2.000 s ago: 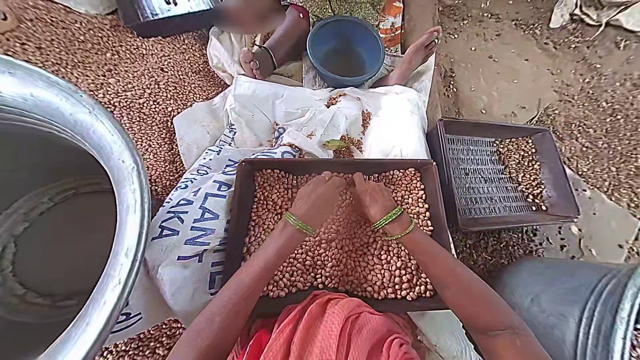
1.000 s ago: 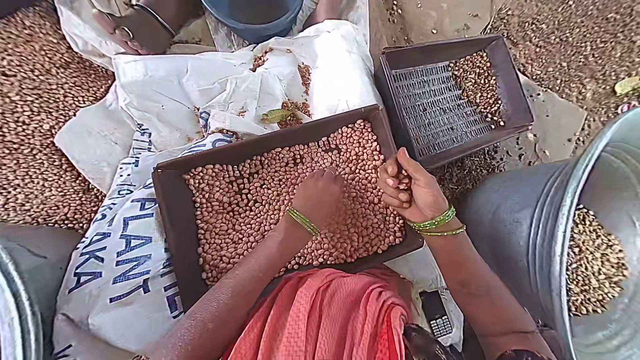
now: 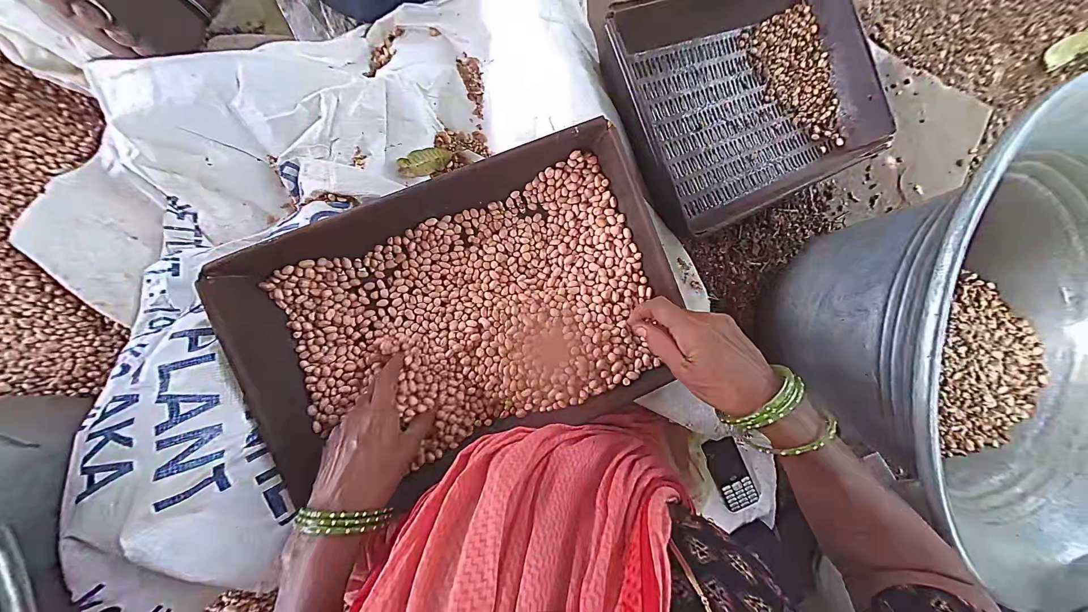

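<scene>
A dark rectangular tray (image 3: 246, 348) lies tilted in my lap, its floor largely covered by pinkish-brown shelled nuts (image 3: 476, 297), which look like peanuts. My left hand (image 3: 370, 438) rests in the lower left part of the nuts with its fingers apart; whether any nuts are under the fingertips is not clear. Over the tray's right edge is my right hand (image 3: 701, 348), thumb and fingers bent together, their tips by the nuts; what they may hold is hidden. Green bangles circle both wrists.
A slotted sieve tray (image 3: 722, 119) with darker pieces stands at the upper right. A large metal pot (image 3: 926, 340) holding similar pieces is at right. White printed sacks (image 3: 221, 110) lie beyond and left. A nut heap (image 3: 42, 221), a keypad phone (image 3: 729, 476) and another person's foot (image 3: 136, 25) are visible.
My right hand, palm up with several nuts in it a second ago, has turned over and come down to the tray's right edge. My left hand has moved toward the tray's lower left. The view has shifted.
</scene>
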